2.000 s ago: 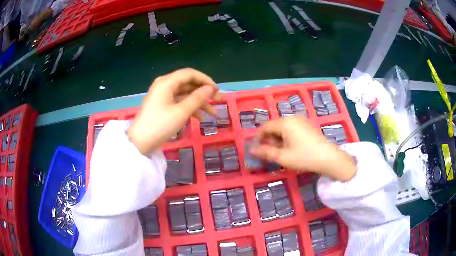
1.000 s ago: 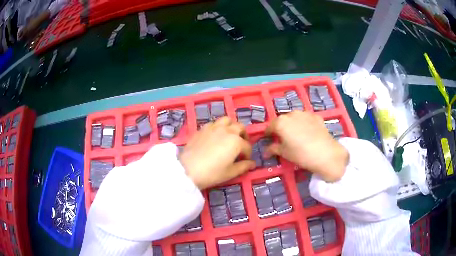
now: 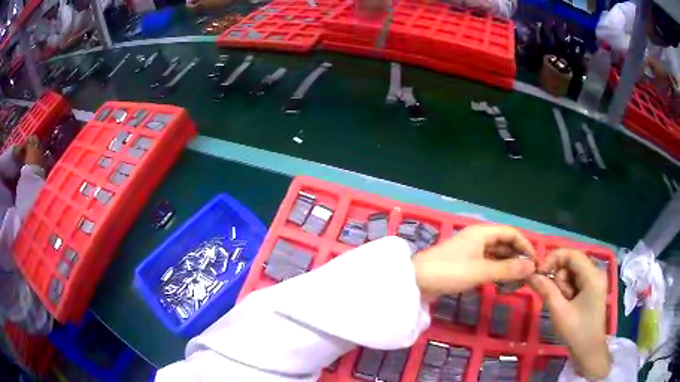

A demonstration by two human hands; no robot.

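A red compartment tray [image 3: 335,257] lies in front of me, its pockets holding grey mesh strips [image 3: 289,260] folded into short blocks. My left hand [image 3: 477,261] and my right hand [image 3: 570,287] meet above the right part of the tray. Their fingertips pinch together around a small dark and silvery piece between them. It is mostly hidden by the fingers, and I cannot tell exactly what it is. The hands and my left sleeve cover several pockets.
A blue bin [image 3: 165,270] of loose silver slivers sits left of the tray. A raised red tray [image 3: 71,160] stands further left, near another person's hand. Strips lie on the green belt [image 3: 350,142] ahead. Stacked red trays [image 3: 447,45] stand beyond. White wrap [image 3: 640,280] lies at right.
The view has swung left, bringing in more of the raised tray and the belt. My hands were down at the tray pockets and are now raised with fingertips together.
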